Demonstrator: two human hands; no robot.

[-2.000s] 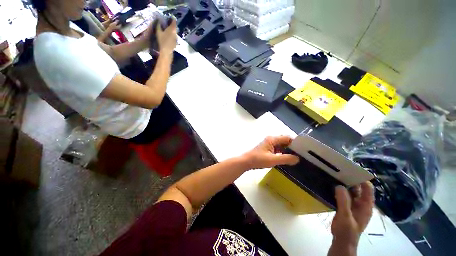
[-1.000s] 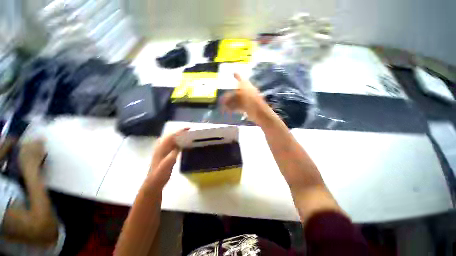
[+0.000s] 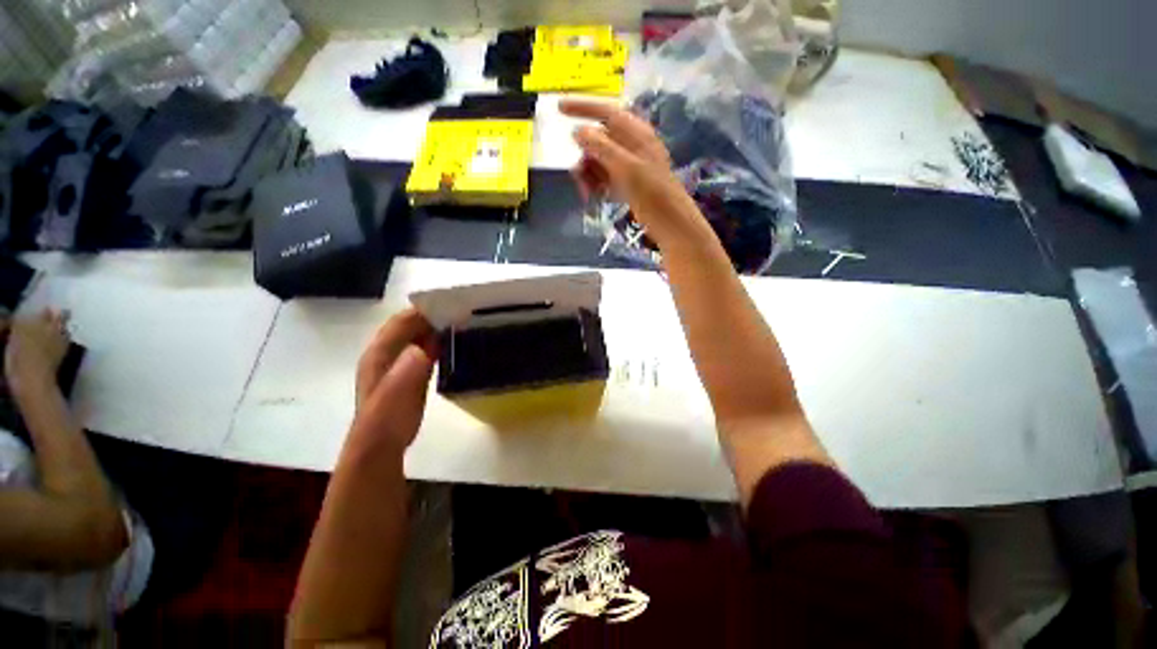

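Observation:
An open yellow carton (image 3: 539,403) stands on the white table in front of me, its black inside showing. Its grey-white lid (image 3: 508,297) with a dark slot is raised at the back. My left hand (image 3: 397,368) holds the carton's left side. My right hand (image 3: 619,159) is reached out over the table beside the clear poly bag (image 3: 749,165) of dark strips. Its fingers are apart and I see nothing in them.
Black inner boxes (image 3: 308,235) stand at left, with dark flat pieces (image 3: 209,165) behind. Flat yellow cartons (image 3: 472,162) lie at the back, near a dark bundle (image 3: 401,74). A person's arm (image 3: 45,418) is at far left. White packs (image 3: 171,48) stand back left.
The view has swung right to face the table. My right hand has left the carton and reached out towards the bag. My left hand stays on the carton, whose lid remains raised.

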